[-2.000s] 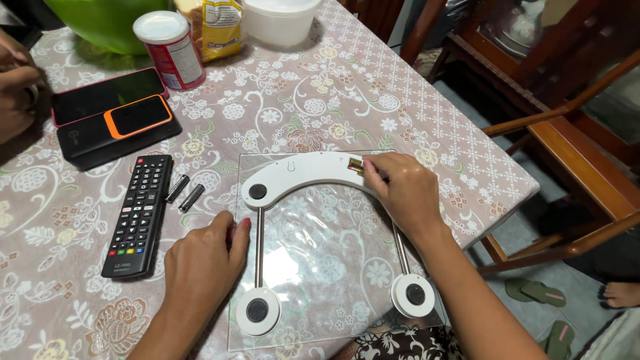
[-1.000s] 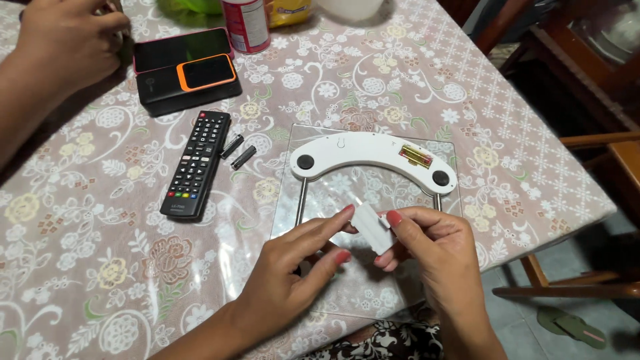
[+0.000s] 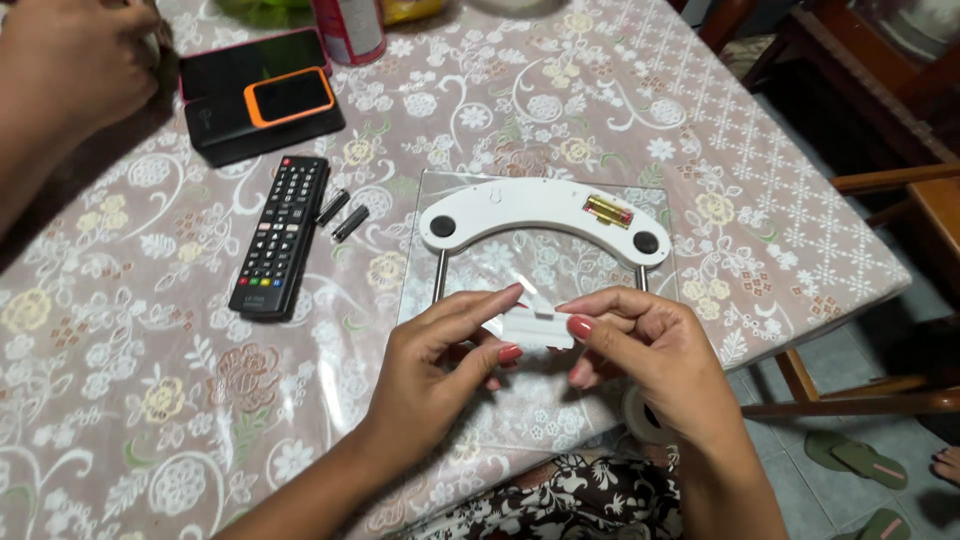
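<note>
A white plastic battery cover [image 3: 538,330] is between my left hand [image 3: 442,352] and my right hand [image 3: 645,345], pinched by the fingertips of both, above the near part of an upside-down glass bathroom scale [image 3: 517,202]. Gold-coloured batteries [image 3: 609,211] lie in the scale's uncovered compartment, at the right of its white curved housing. My hands and forearms hide much of the near half of the scale. Left of it, two loose dark batteries [image 3: 350,223] lie beside a black remote control [image 3: 279,236].
Behind the remote is a black case [image 3: 262,131] with an orange-rimmed device [image 3: 290,97] on it. A red and white can [image 3: 349,30] stands at the back. Another person's hand [image 3: 90,60] is at the upper left. A wooden chair [image 3: 862,405] stands beyond the table's right edge.
My right hand has left the battery compartment and come toward me. Both hands now hold the white cover, which shows in the middle frame too. The view has shifted.
</note>
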